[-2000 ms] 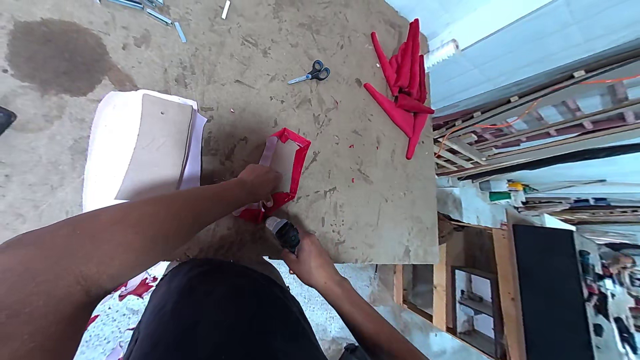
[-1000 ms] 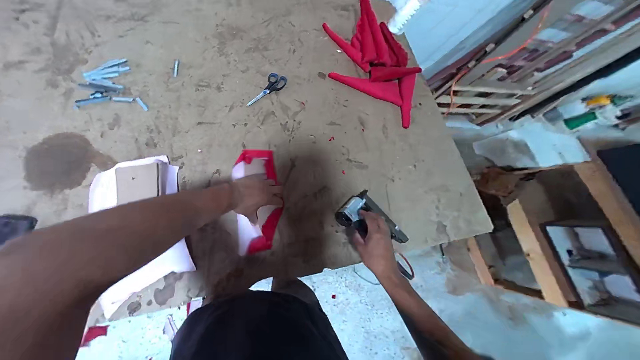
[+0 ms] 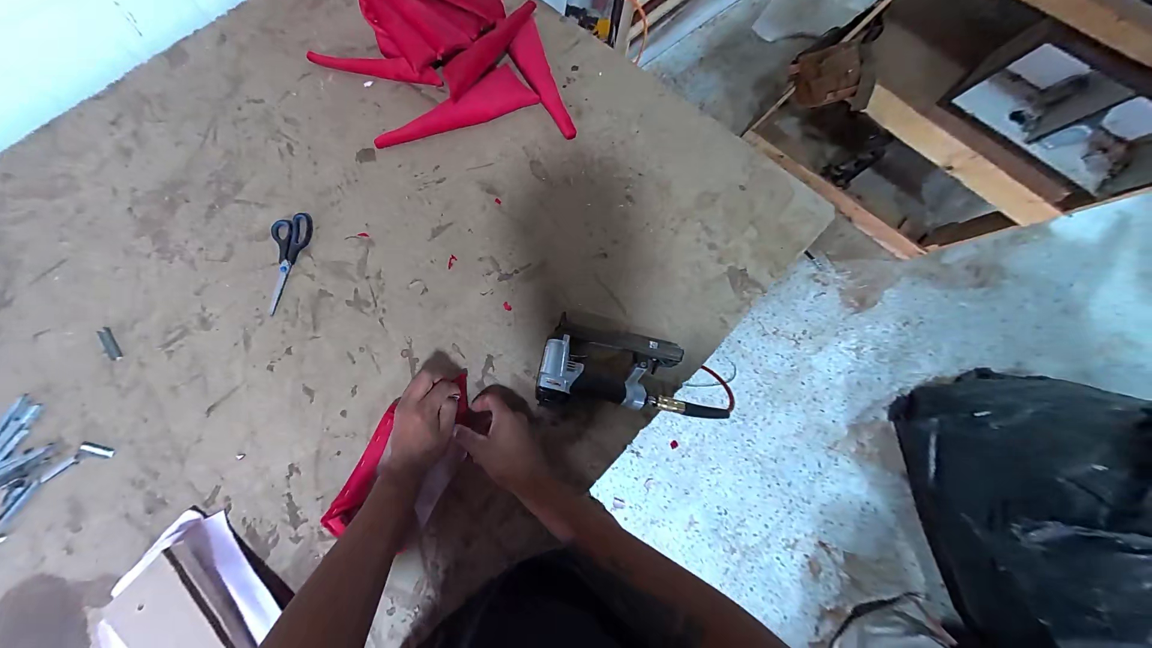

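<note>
A small panel wrapped in red fabric (image 3: 364,472) lies at the table's near edge, its pale underside partly hidden by my arms. My left hand (image 3: 427,421) grips its upper end. My right hand (image 3: 499,436) pinches the red fabric at the same end, close beside the left. Just right of my hands a pneumatic staple gun (image 3: 598,367) rests on its side, joined to an air hose (image 3: 706,409). Scissors with black handles (image 3: 290,247) lie farther up the table.
Red padded fabric pieces (image 3: 459,63) are piled at the far side. Staple strips (image 3: 31,459) lie at the left, near stacked boards and pale sheets (image 3: 171,594). The table edge (image 3: 666,414) drops to a speckled floor. A black bag-like object (image 3: 1026,513) stands at right.
My right hand has let go of the staple gun, which now lies on the table, and has moved left to the red-covered panel. The view has shifted and turned.
</note>
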